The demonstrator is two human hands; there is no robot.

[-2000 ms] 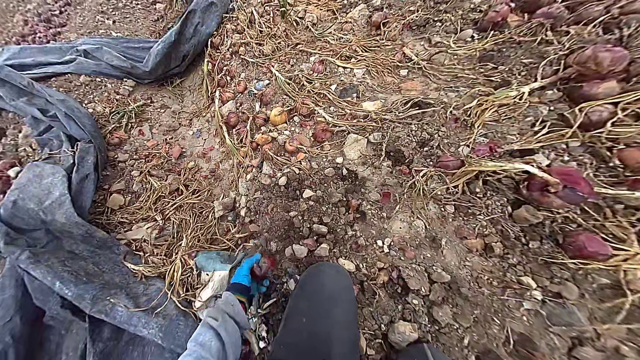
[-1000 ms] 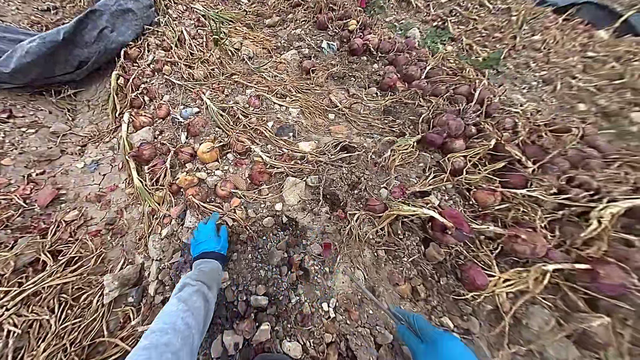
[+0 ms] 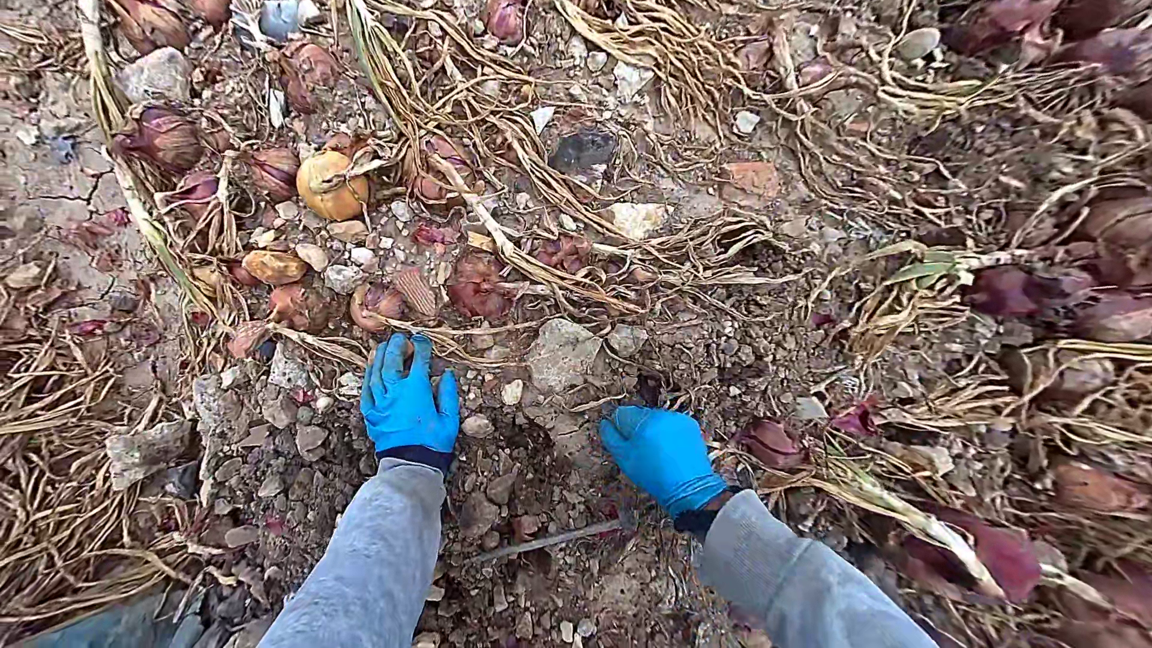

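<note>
My left hand (image 3: 409,400), in a blue glove, is palm down on the stony soil with its fingers apart, fingertips just below a reddish onion (image 3: 376,306). Right of it, my right hand (image 3: 661,454), also gloved in blue, is curled with its knuckles up, low over the soil. A thin metal tool (image 3: 549,542) extends leftward from below this hand; its handle is hidden. Beyond my left hand lie a yellow onion (image 3: 333,185) and several red onions, one of them (image 3: 162,139) at the upper left. A red onion (image 3: 772,444) lies right of my right hand.
Dry onion leaves (image 3: 504,234) trail across the ground ahead, and more (image 3: 54,495) are heaped at left. A pale stone (image 3: 562,354) sits between and beyond my hands. Red onions (image 3: 1003,553) with stalks spread along the right side. Part of a grey-blue sheet (image 3: 117,625) shows at the bottom left.
My right hand, out of view two seconds ago, has moved in from the lower right towards my left hand. The view has shifted and come closer to the ground.
</note>
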